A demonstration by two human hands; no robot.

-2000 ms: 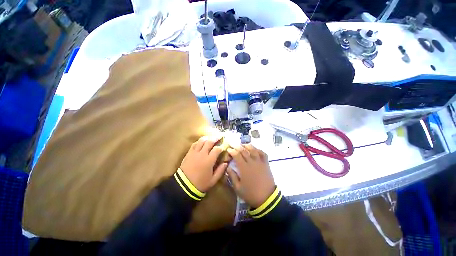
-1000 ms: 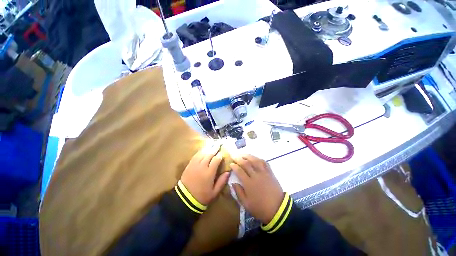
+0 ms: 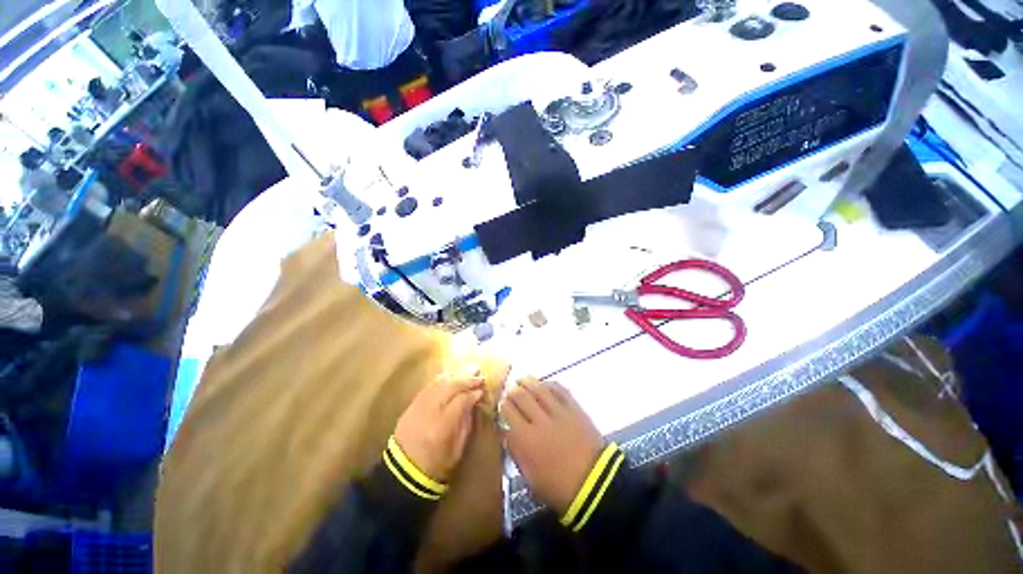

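A large brown garment panel (image 3: pixel 303 381) lies left of the needle, its near part running under my wrists. A white strip (image 3: pixel 507 490) runs along its right edge. My left hand (image 3: pixel 440 424) pinches the panel near the presser foot, fingertips together. My right hand (image 3: pixel 550 440) lies beside it with its fingertips at the panel's white edge. The sewing machine head (image 3: pixel 449 213) stands beyond my hands. Its needle area is lost in a bright light. Red-handled scissors (image 3: pixel 687 311) lie on the table to the right.
A brown panel with white lines (image 3: pixel 836 460) hangs below the table edge at right. Black strips (image 3: pixel 550 202) cross the machine head. A dark control panel (image 3: pixel 785 123) is at its right. A white tub (image 3: pixel 505 76) stands behind. A person in a light top (image 3: pixel 368 31) is beyond.
The head view has tilted up and turned, so the machine appears rotated and more of the room shows. My left fingertips are now pinched together, and both hands sit slightly farther from the needle.
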